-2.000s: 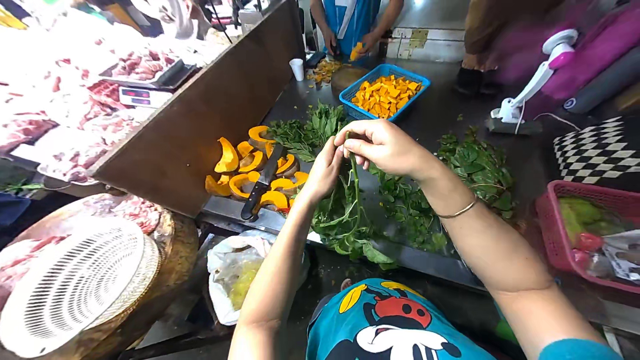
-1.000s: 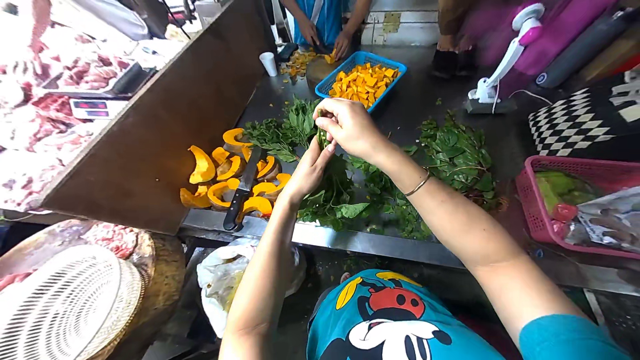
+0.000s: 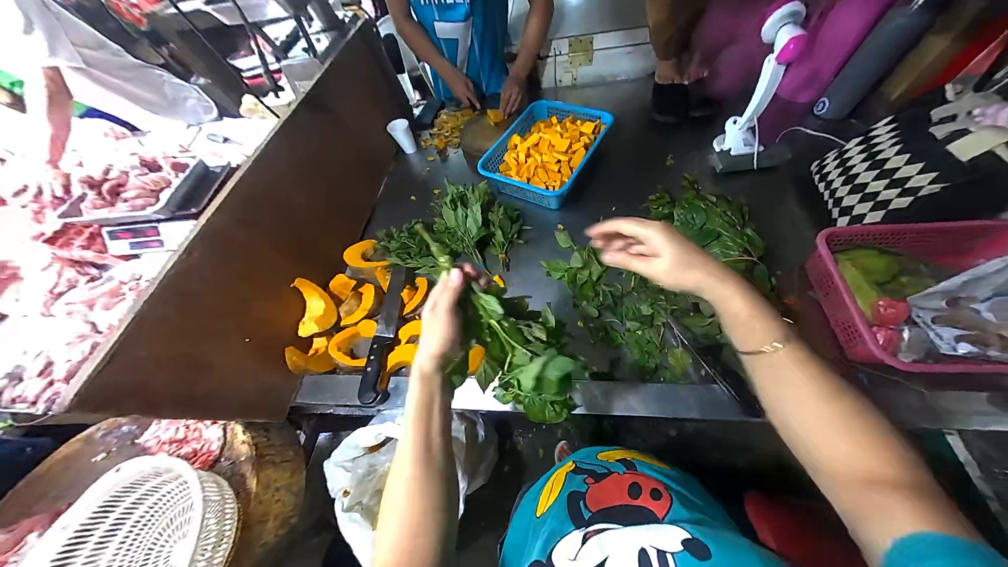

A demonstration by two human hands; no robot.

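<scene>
My left hand [image 3: 447, 319] is closed around a bunch of leafy green stems [image 3: 524, 346], its leaves hanging over the table's front edge. To the right, my right hand [image 3: 650, 250] is raised with its fingers apart and nothing in them, above a loose pile of leafy greens [image 3: 638, 315]. Bundled greens [image 3: 468, 220] lie beyond my left hand. Left of it are curved pumpkin slices [image 3: 315, 307], with a black-handled knife [image 3: 378, 362] resting among them.
A blue basket [image 3: 488, 161] of pumpkin cubes stands farther back, near a co-worker's hands [image 3: 512, 94] and a white cup [image 3: 402, 135]. A pink basket [image 3: 835, 315] is at right. A brown partition [image 3: 236, 260] separates raw meat at left. A white plastic bag [image 3: 358, 480] hangs below the table edge.
My hands were together at the stems in both earlier frames; now they are apart, the right one drawn away to the right and opened. The left still holds the bunch.
</scene>
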